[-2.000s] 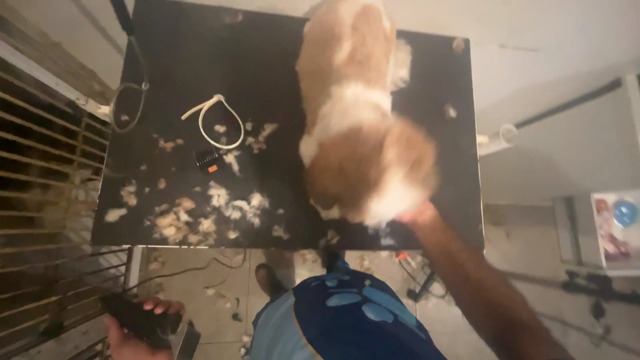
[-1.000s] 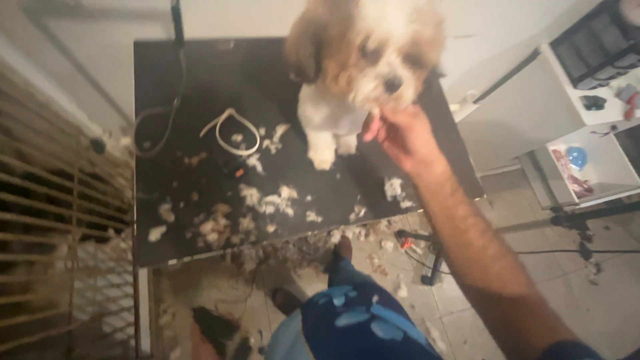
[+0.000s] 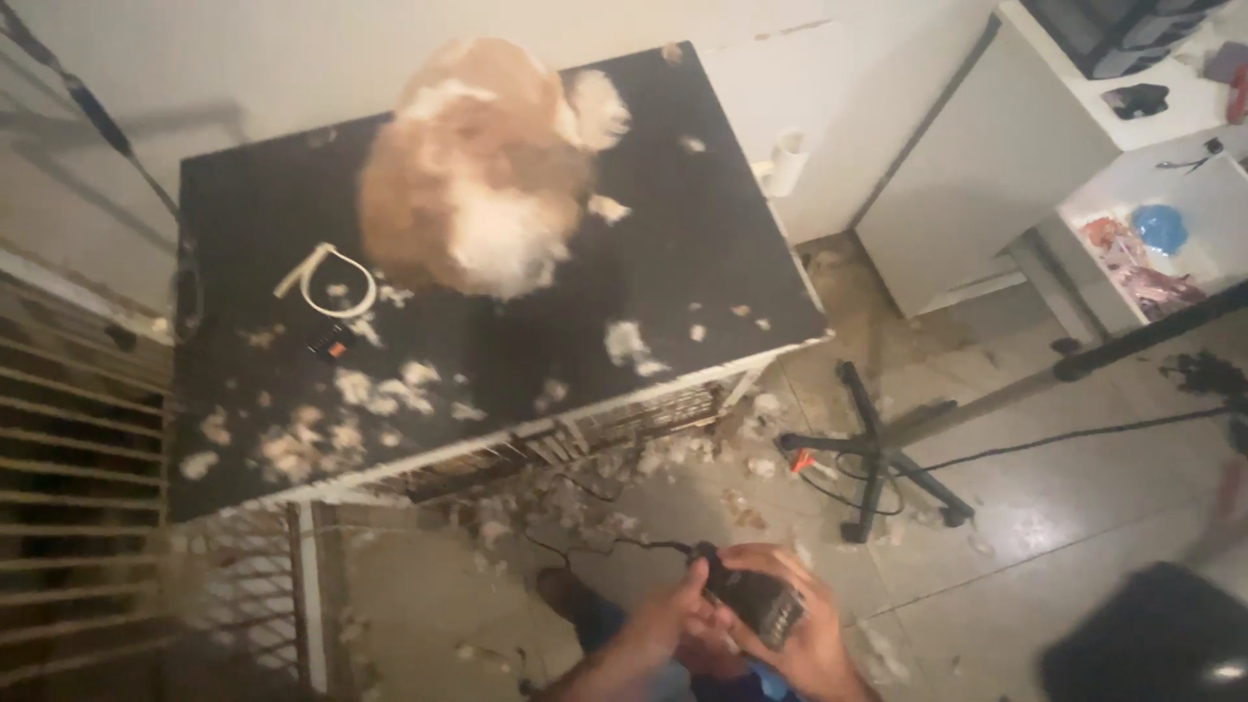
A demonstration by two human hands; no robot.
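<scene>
Both my hands hold a dark corded hair clipper [image 3: 749, 597] in front of my body, off the table's near edge. My left hand [image 3: 682, 619] is at its cord end, and my right hand [image 3: 804, 624] wraps its other side and end. A brown and white dog [image 3: 478, 166], blurred, is on the black grooming table [image 3: 682, 253] with its head low. Left of the dog lie a pale looped strap [image 3: 372, 292] and a small black clipper comb [image 3: 328, 341] with an orange spot. Tufts of cut fur [image 3: 302, 439] are scattered over the tabletop.
A wire cage [image 3: 78, 429] stands at the left. A wheeled stand base [image 3: 873, 448] with cables is on the tiled floor at the right, near fallen fur [image 3: 517, 512]. Beyond it is a white cabinet with an open drawer [image 3: 1092, 263]. A dark rounded object [image 3: 1146, 634] is at the lower right.
My right hand has left the dog's chin and come down to the clipper, which both hands now hold. The dog's face, raised towards me a second ago, is now lowered. The view has turned.
</scene>
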